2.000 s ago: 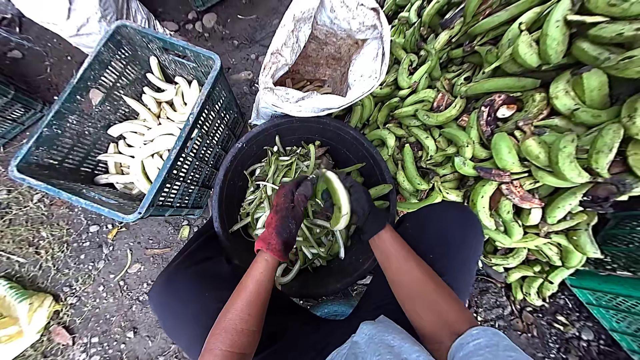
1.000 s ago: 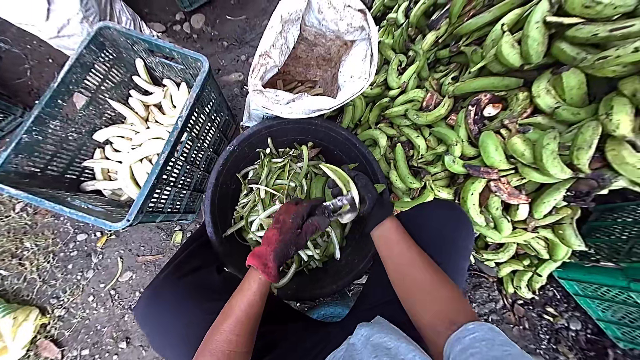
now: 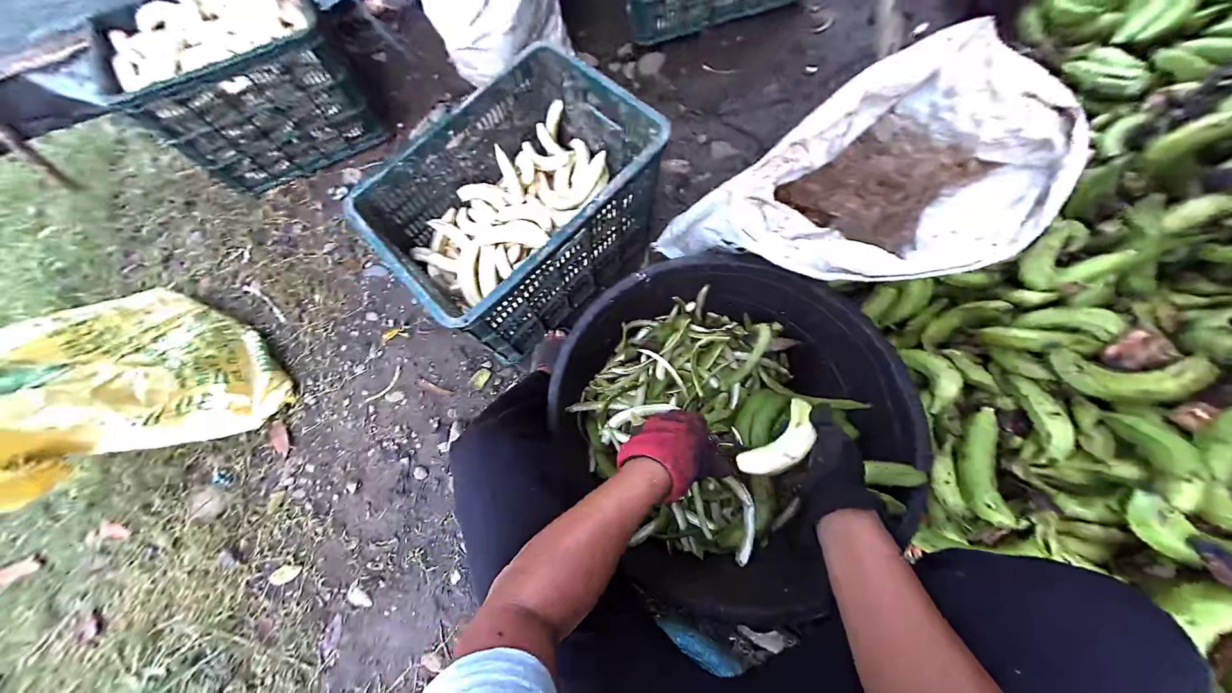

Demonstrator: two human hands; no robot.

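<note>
My left hand [image 3: 674,452], in a red and dark glove, is over the peel strips [image 3: 679,371] in a round black tub [image 3: 910,385]; its fingers are partly hidden, and whether it holds a tool does not show. My right hand [image 3: 835,472], in a black glove, holds a peeled, pale plantain [image 3: 782,443] at its upper right end. The plantain lies between the two hands, above the peels. Green unpeeled plantains [image 3: 760,416] lie in the tub under it.
A green plastic crate [image 3: 635,173] of peeled plantains stands beyond the tub to the left, with another full crate [image 3: 279,106] farther off. An open white sack [image 3: 1030,164] is behind the tub. Green plantains [image 3: 1059,346] are heaped at right. A yellow sack [image 3: 183,385] lies at left.
The view has swung to the left. The plantain between my hands showed green peel on it before and is pale now. The metal tool seen at my left hand a second ago no longer shows.
</note>
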